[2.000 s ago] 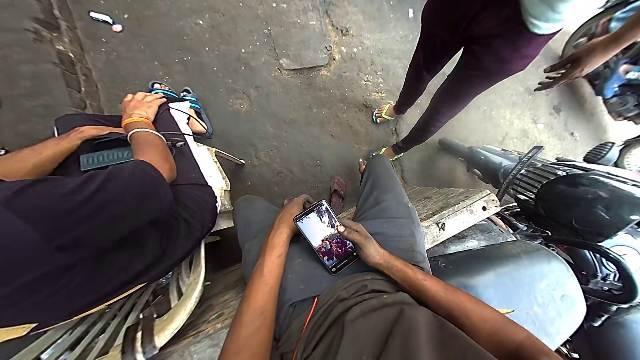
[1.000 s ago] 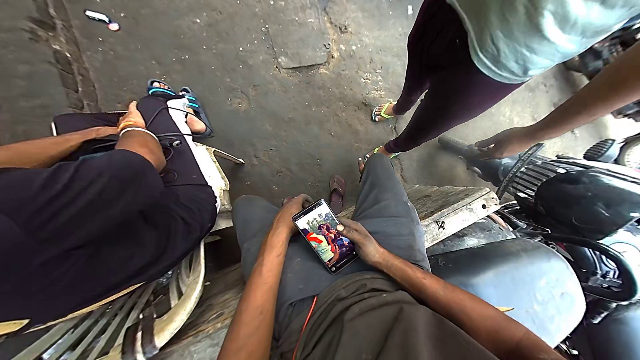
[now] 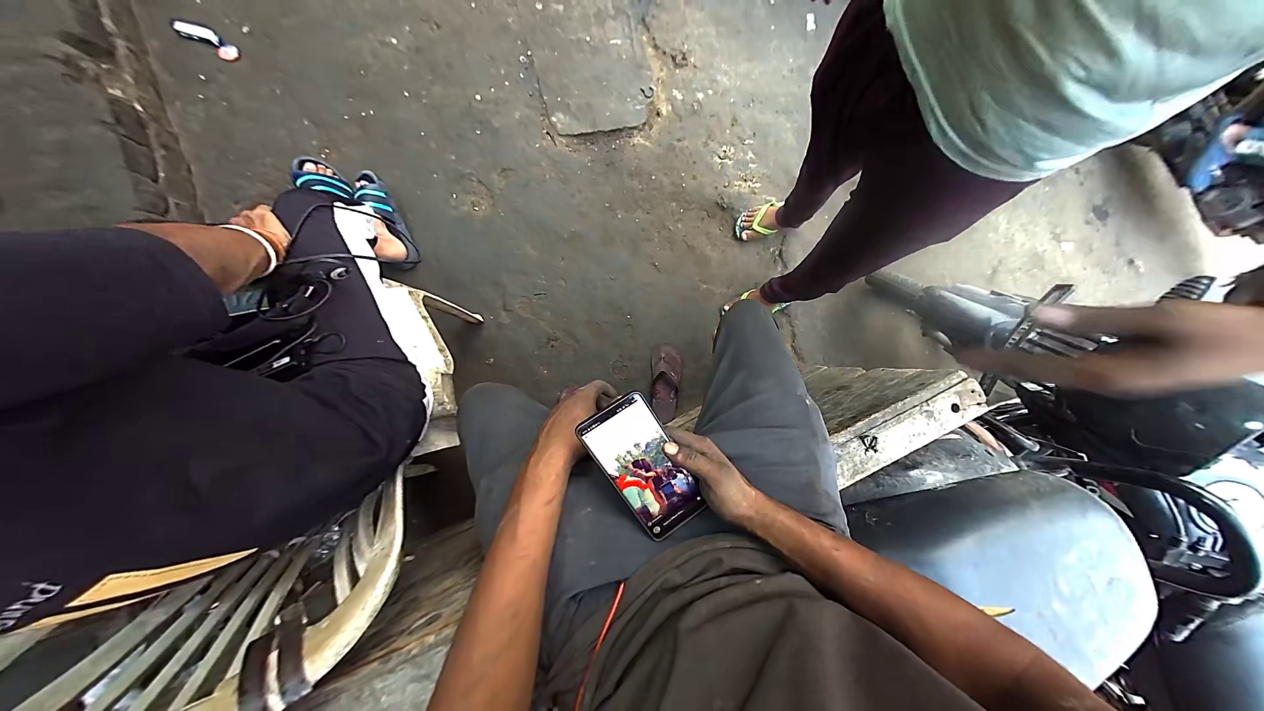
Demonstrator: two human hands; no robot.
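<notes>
A smartphone (image 3: 642,466) rests tilted above my lap, its lit screen showing a picture of people outdoors. My left hand (image 3: 581,415) grips its upper left edge, with the fingers partly hidden behind it. On the phone's right side is my right hand (image 3: 713,478), the thumb over the screen's edge and the other fingers mostly out of sight. Grey trousers (image 3: 770,415) cover my legs beneath the phone, and an orange cord (image 3: 600,642) runs over my dark shirt.
To the left a seated person (image 3: 197,395) has a black cable on the lap, beside a slatted chair (image 3: 370,563). A standing person (image 3: 889,188) is at the upper right. A motorcycle seat (image 3: 1007,553) adjoins the wooden bench (image 3: 899,415). A brown sandal (image 3: 667,375) lies beyond my hands.
The picture on the phone screen has changed. The standing person has come further into view, with an arm now blurred over the motorcycle. My hands have stayed on the phone.
</notes>
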